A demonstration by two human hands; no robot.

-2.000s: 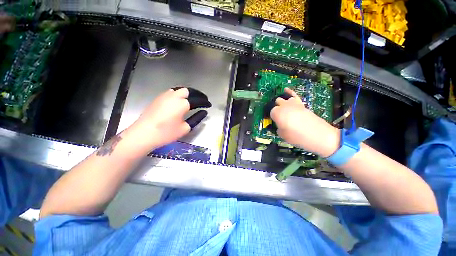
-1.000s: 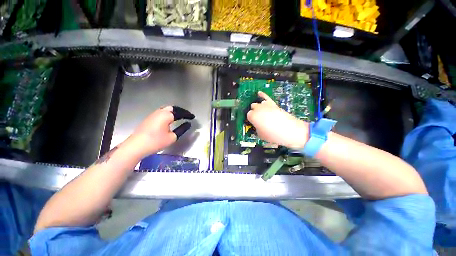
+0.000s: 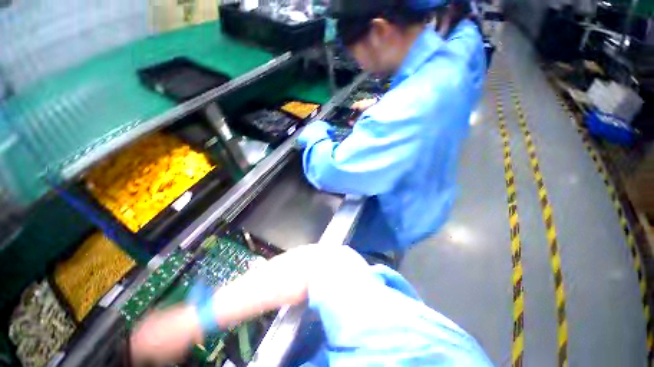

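The green circuit board [image 3: 228, 259] lies in its carrier at the lower left, partly hidden by my right forearm. The narrow green panel board [image 3: 152, 288] lies along its far edge. My right hand [image 3: 163, 337], with the light blue wrist strap [image 3: 206, 308], is blurred at the lower left, over the carrier's left part. Its fingers are too blurred to tell whether they hold anything. My left hand is out of the picture.
Bins of large yellow components [image 3: 147, 179], small yellow components [image 3: 93, 272] and pale components [image 3: 41, 326] stand at left. A person in a blue smock [image 3: 401, 136] works further along the metal rail [image 3: 344, 218]. Striped floor lines [image 3: 513, 236] run at right.
The view has swung to the right, bringing the neighbouring person and aisle into view. The board and my right hand now appear at the lower left. My left hand has left the picture.
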